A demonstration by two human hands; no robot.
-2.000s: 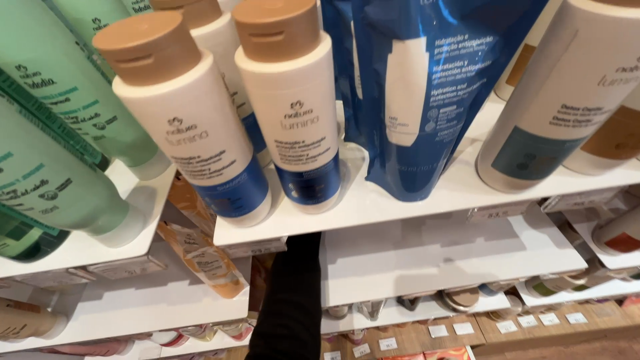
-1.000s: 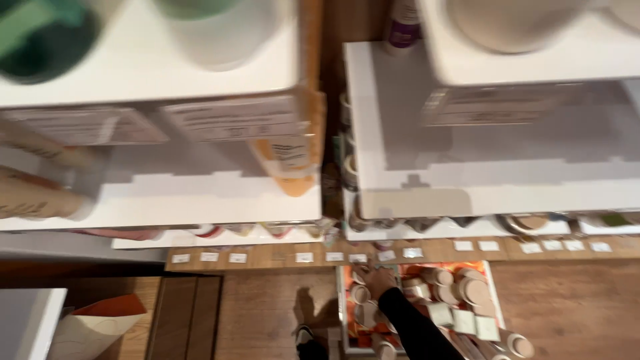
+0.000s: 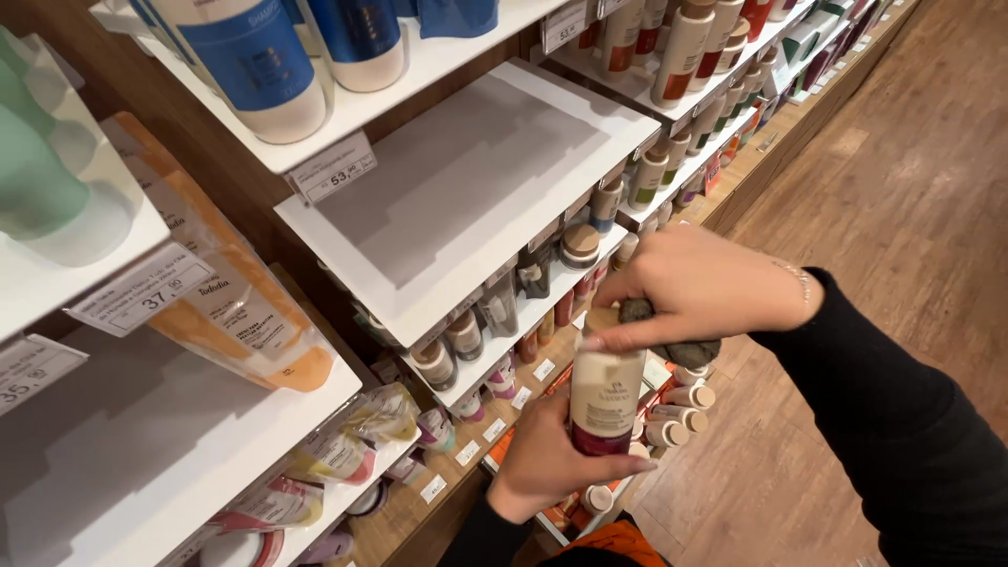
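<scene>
A cream plastic bottle with a dark red lower band [image 3: 606, 394] stands upright between my two hands. My left hand [image 3: 551, 453] is closed around its lower part, with the thumb across the base. At the top, my right hand [image 3: 677, 291] grips the bottle's beige cap with thumb and fingers. A crumpled dark grey cloth [image 3: 685, 346] is bunched in my right hand and hangs beside the cap. The palm side of the right hand is hidden.
A white shelf [image 3: 472, 181] is at the centre, below blue-banded bottles [image 3: 252, 71]. An orange refill pouch [image 3: 228, 291] leans at the left on a shelf with price tags. Low down, a bin holds cream bottles [image 3: 681, 413]. Jars and tubes line the lower shelves.
One second ago a hand reached down into the low bin of bottles. Now both hands are raised in front of the shelves, holding a bottle. The view has shifted a lot.
</scene>
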